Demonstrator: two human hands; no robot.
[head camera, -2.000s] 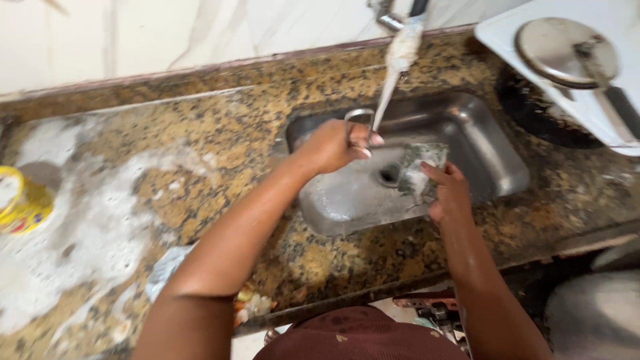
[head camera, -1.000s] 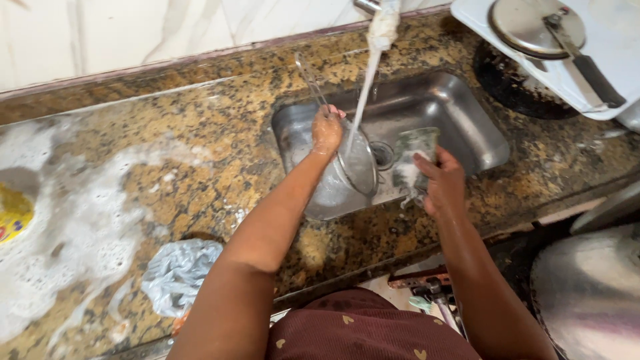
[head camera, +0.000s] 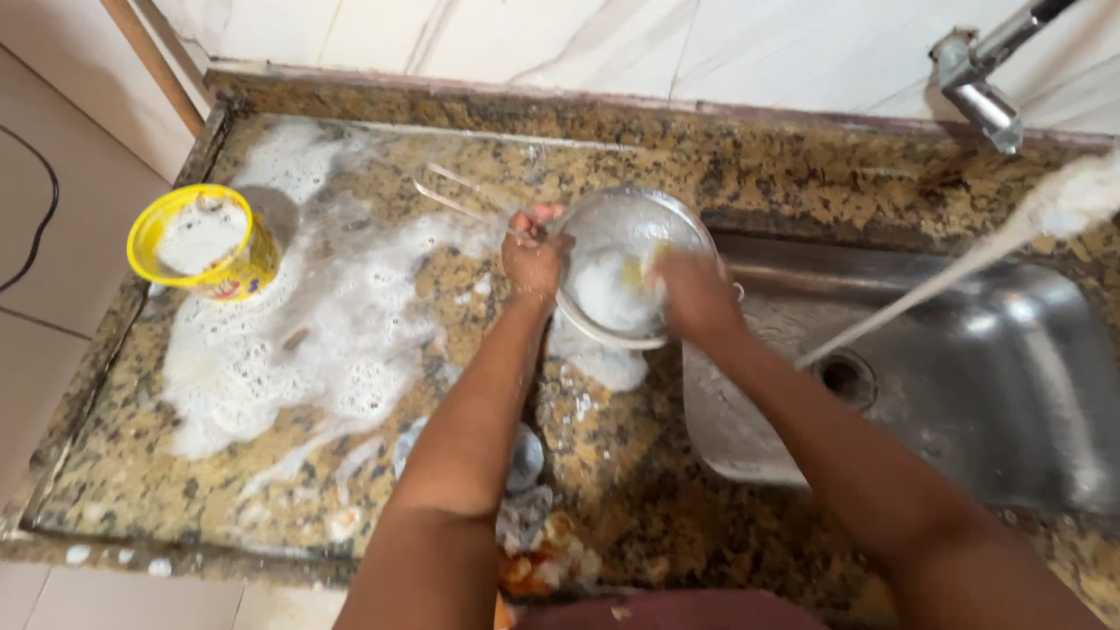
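A round metal mesh strainer with a long wire handle is held over the granite counter, just left of the sink. My left hand grips it where the handle meets the rim. Blurred by motion, my right hand presses a yellowish sponge inside the strainer's bowl, among white suds. The fingers of that hand are partly hidden.
Water runs from the cloth-wrapped spout into the steel sink. A yellow tub of suds stands in foam at the left. A bluish plastic bag and food scraps lie near the front edge, partly behind my left arm.
Both hands have moved left from the sink to above the counter, with the strainer. The sponge is now inside the strainer's bowl. The view has swung left.
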